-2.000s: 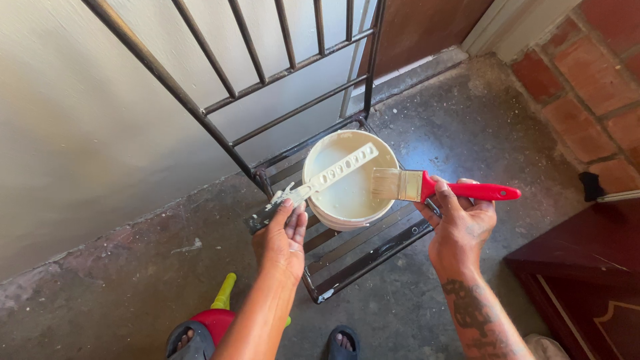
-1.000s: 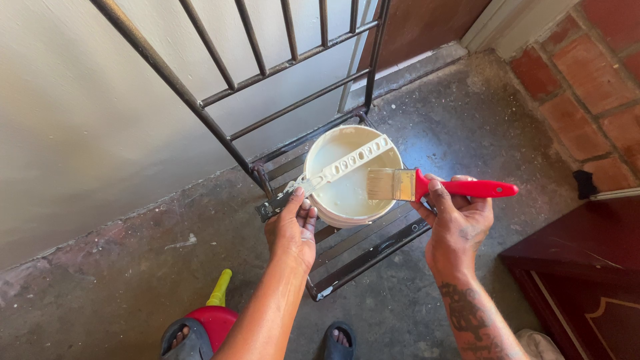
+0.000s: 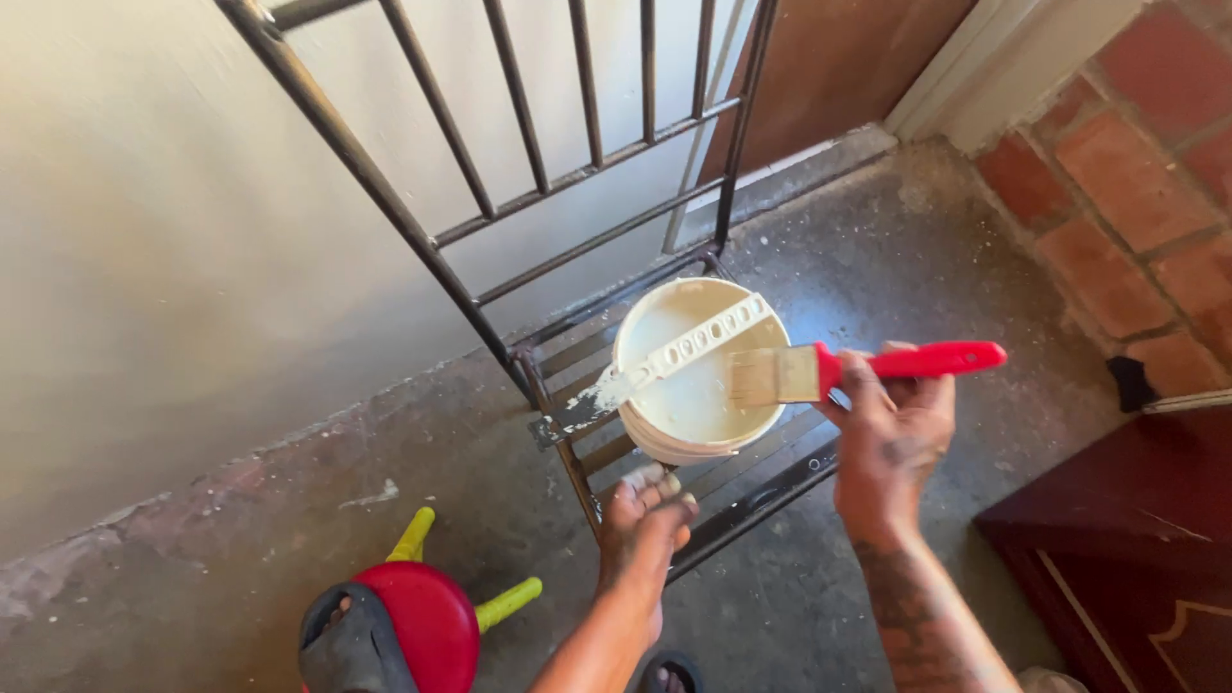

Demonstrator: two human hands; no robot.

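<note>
A white plastic bucket [image 3: 674, 448] with pale paint inside stands on the slatted seat of a black metal chair [image 3: 760, 500]. Across its rim lies a paint-smeared stirring strip [image 3: 714, 332] with a row of holes and a dark handle end. My right hand [image 3: 893, 433] grips the red handle of a flat paintbrush [image 3: 934, 359], whose pale bristles are over the bucket's opening at its right side. Just below the bucket, my left hand [image 3: 645, 520] has its fingers partly curled and apart, with nothing seen in it.
The chair's barred back rises beside a pale wall [image 3: 192, 241]. A red stool [image 3: 423, 616] with yellow-green legs is at the lower left, under a sandalled foot [image 3: 351, 645]. A dark red cabinet [image 3: 1126, 510] stands at lower right, below a brick wall [image 3: 1126, 183].
My left hand has let go of the stirring strip's dark end and moved down below the bucket. The strip stays across the rim. My right hand still holds the brush.
</note>
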